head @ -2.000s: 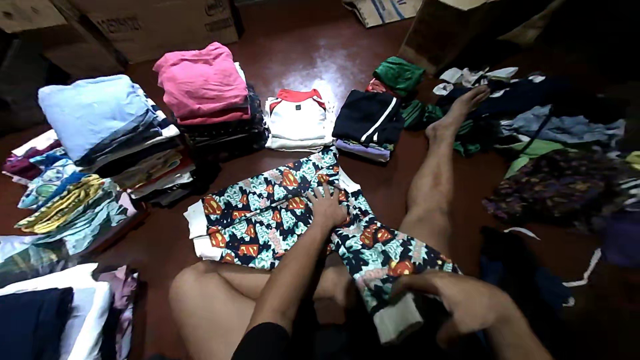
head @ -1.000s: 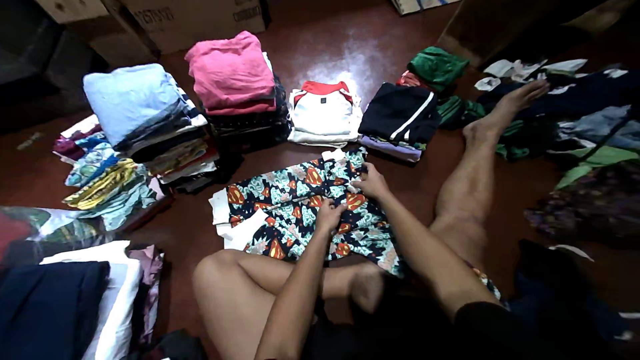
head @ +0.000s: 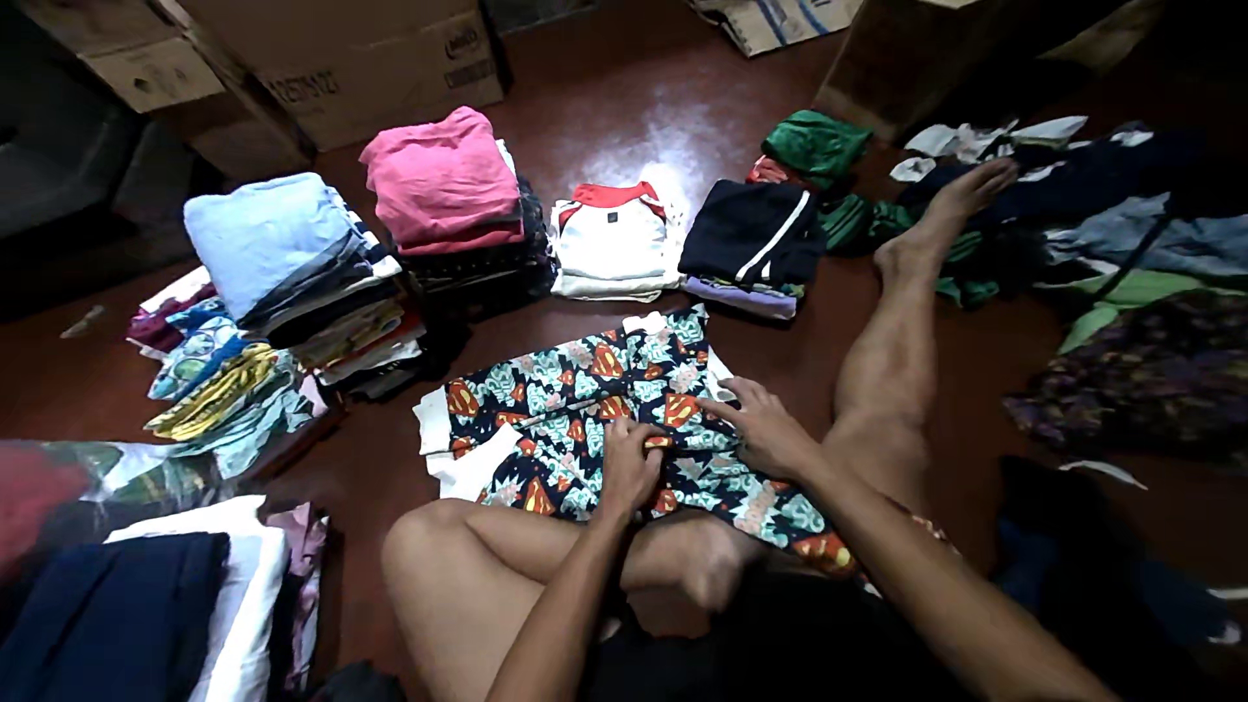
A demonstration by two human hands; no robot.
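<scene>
A patterned garment (head: 585,390) with red and orange emblems, dark ground and white cuffs lies on the floor in front of my crossed leg, one sleeve folded over its body. My left hand (head: 632,463) presses on its middle, fingers bent on the cloth; whether they pinch it I cannot tell. At the garment's right edge, my right hand (head: 765,424) rests with its fingers spread, near a strip of white trim. Part of the cloth runs below my right forearm and over my lap.
Folded stacks stand beyond: a light blue one (head: 273,234), a pink-topped one (head: 444,185), a white shirt (head: 612,239) and dark clothes (head: 751,234). Navy cloth (head: 117,604) lies at lower left. Loose clothes (head: 1150,361) spread to the right, past my outstretched leg. Cardboard boxes (head: 370,68) stand behind.
Two seconds ago my right hand was at the garment's lower right end, which extended further out; that part is now drawn in. Since one second ago my right hand has moved to the right edge.
</scene>
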